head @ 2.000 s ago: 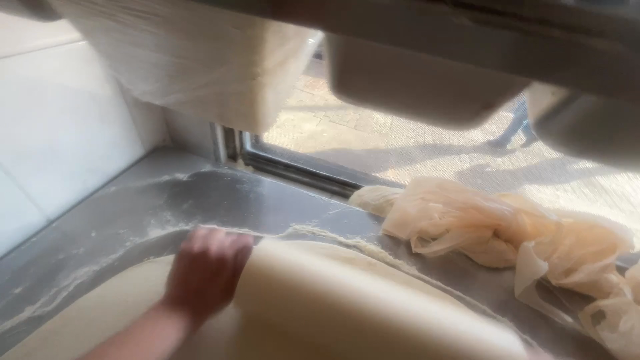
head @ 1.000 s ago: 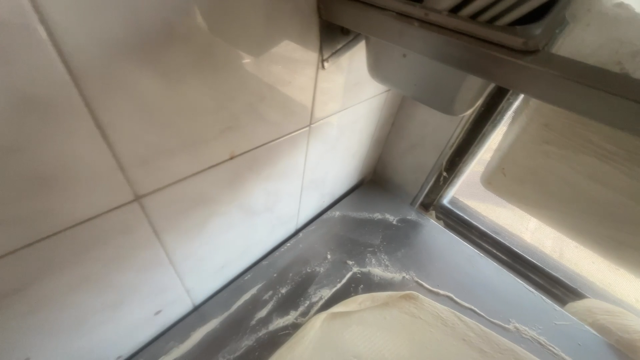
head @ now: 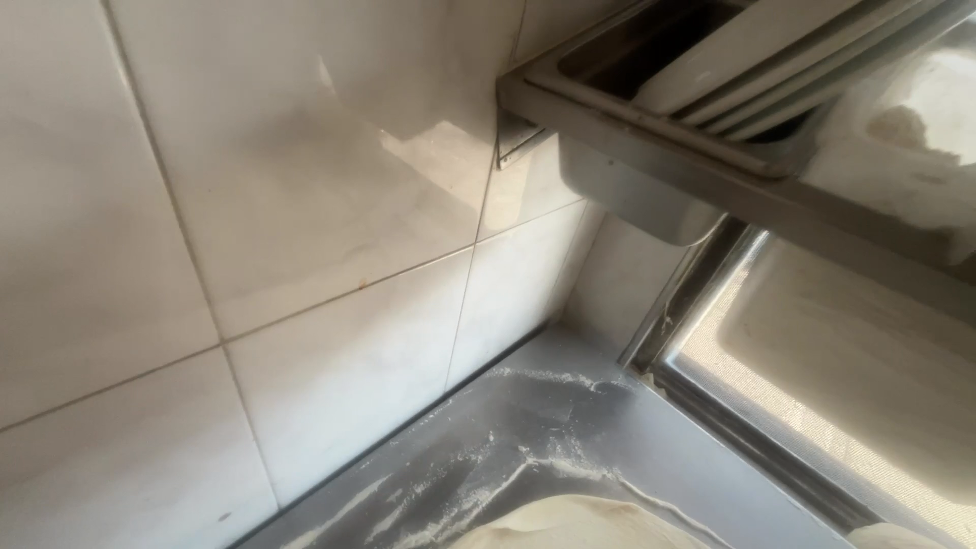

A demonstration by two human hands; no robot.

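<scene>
Neither my left hand nor my right hand shows in the head view now. The edge of a pale sheet of dough [head: 579,524] lies on the grey worktop [head: 663,450] at the bottom of the view; the rest of it is cut off. White flour [head: 564,467] is streaked over the worktop around the dough. What my hands hold or touch is hidden.
White wall tiles [head: 320,229] rise behind the worktop on the left. A metal rack [head: 656,145] at the upper right holds a deep metal pan [head: 640,191] with several pale flat pieces in it. Below it is a window frame [head: 747,427].
The view has swung left toward the tiled wall. Two seconds ago my left hand was on the dough sheet; it has gone out of view. Less of the dough shows.
</scene>
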